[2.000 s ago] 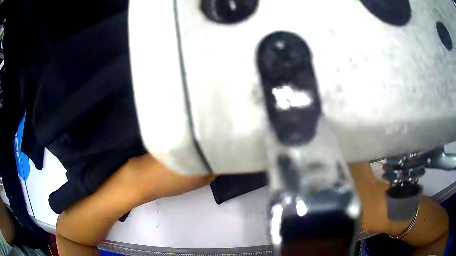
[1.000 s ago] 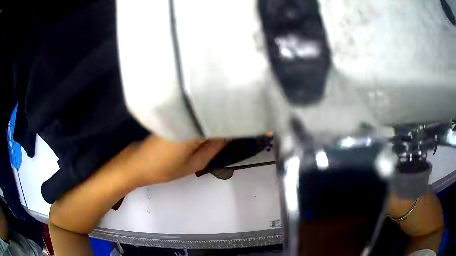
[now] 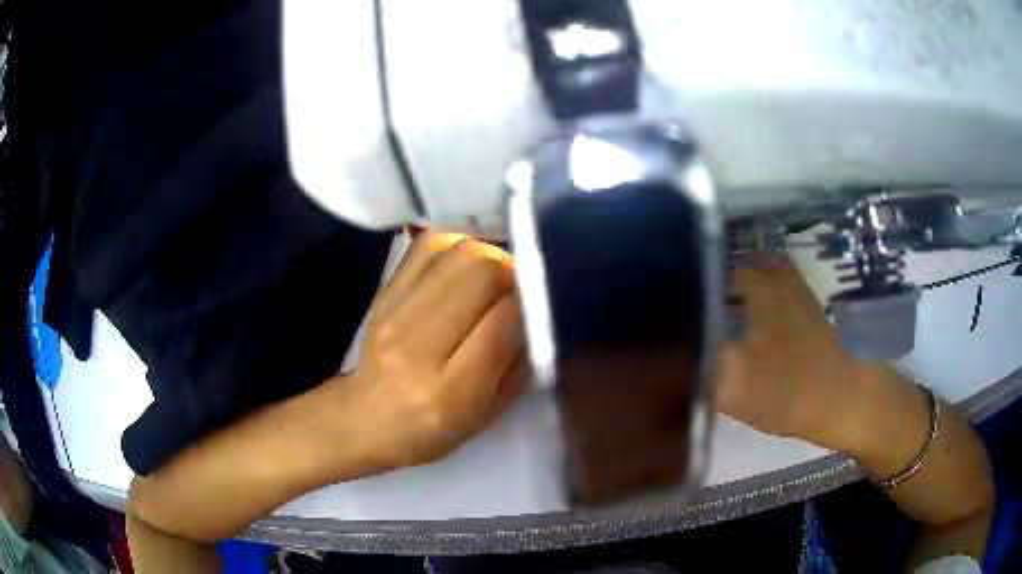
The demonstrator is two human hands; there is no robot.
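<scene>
A white sewing machine head fills the top of the view. A blurred chrome guard hangs close in front of the camera. My left hand lies on the white table left of the guard, fingers curled, fingertips hidden behind the guard. My right hand is right of the guard, its fingertips hidden by the guard and machine parts. What either hand holds cannot be seen. A large black garment piece lies heaped left of the machine, beside my left forearm.
The tension assembly with its grey knob stands above my right wrist. A measuring tape runs along the table's front edge. Part of a person shows at the lower left edge. A blue object shows at the left.
The machine head sits higher in view. My left hand shows more fully beside the guard, and my right hand now shows too. The dark piece seen by my left fingers is out of sight.
</scene>
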